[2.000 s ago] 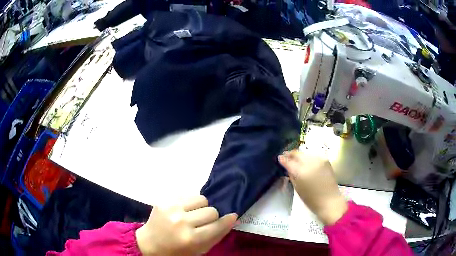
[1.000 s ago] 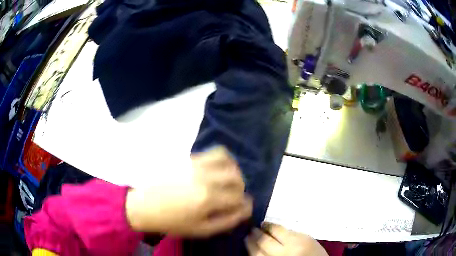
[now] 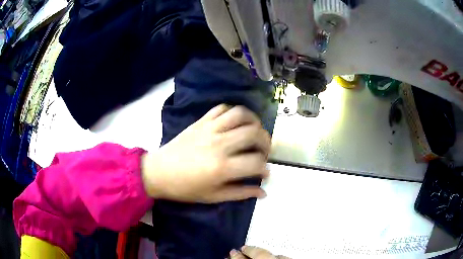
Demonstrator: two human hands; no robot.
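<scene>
The dark navy garment [image 3: 127, 45] lies over the table left of the needle, with a narrow sleeve or leg part [image 3: 203, 227] running down to the near table edge. My left hand [image 3: 213, 159] lies across this part, its fingers curled at the right edge of the cloth. My right hand [image 3: 256, 253] is mostly cut off by the bottom edge, its fingertips at the cloth's lower right edge. The white sewing machine head [image 3: 243, 35] stands close above and right of the cloth. The needle area [image 3: 279, 91] is lit beside the cloth edge.
The silver machine bed [image 3: 345, 136] is right of the cloth. Behind it are a yellow ring [image 3: 346, 81], a green ring [image 3: 381, 85] and an upright brown-and-black block [image 3: 430, 121]. A black patterned flat object [image 3: 441, 195] lies at the right table edge. Blue crate parts show at far left.
The view has moved closer to the machine. My left hand has moved from the near end of the cloth up along it. My right hand has gone from beside the needle to the bottom edge.
</scene>
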